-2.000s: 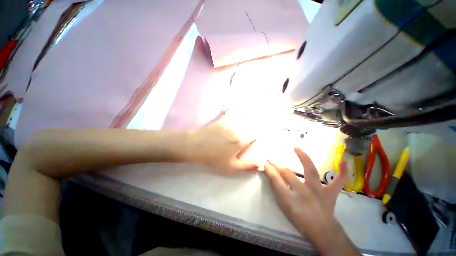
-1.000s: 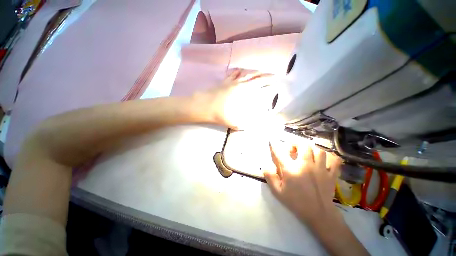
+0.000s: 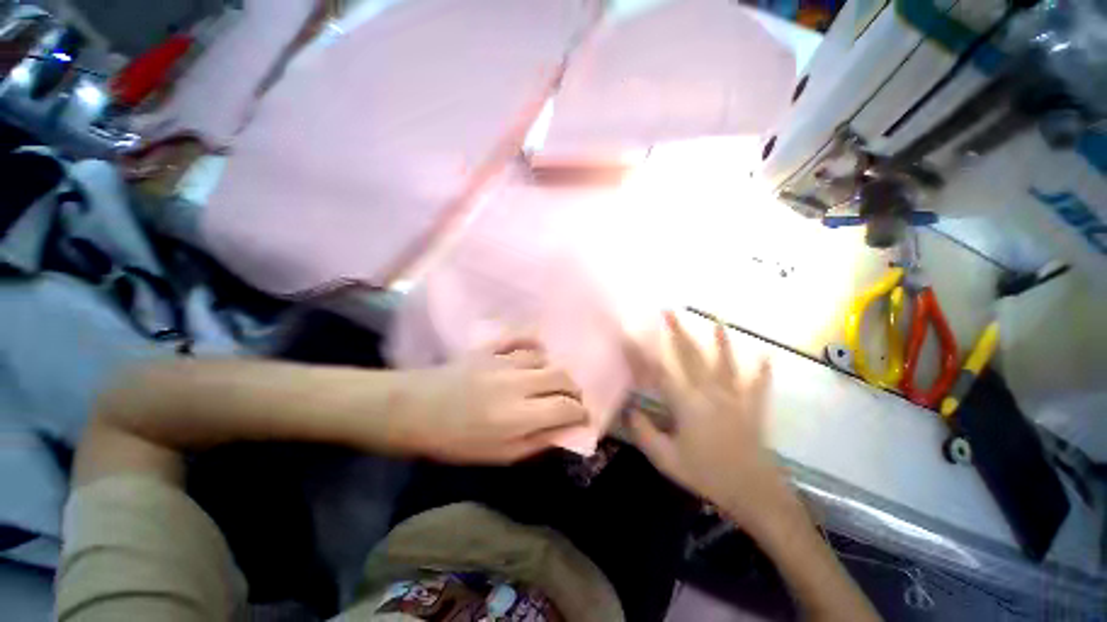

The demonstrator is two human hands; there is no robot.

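Note:
The pink garment piece (image 3: 516, 261) lies over the table's front edge, left of the needle area, with a corner hanging toward my lap. My left hand (image 3: 504, 407) is closed on its near edge. My right hand (image 3: 710, 431) is blurred, fingers spread, just right of the cloth at the table edge; it appears to hold nothing. The white sewing machine head (image 3: 838, 103) stands at the upper right, its presser foot area partly lost in lamp glare.
The pink bundle (image 3: 389, 134) lies at the left. Yellow-handled snips (image 3: 857, 331), a red handle (image 3: 930, 350), a slim yellow tool (image 3: 975, 365) and a black flat case (image 3: 1014, 468) lie at the right. Red handles (image 3: 152, 71) and black-and-white cloth (image 3: 91, 231) are at far left.
The view has shifted. My left hand has moved from near the needle to the front edge and now grips the pink piece, drawn toward me. My right hand has moved away from the needle.

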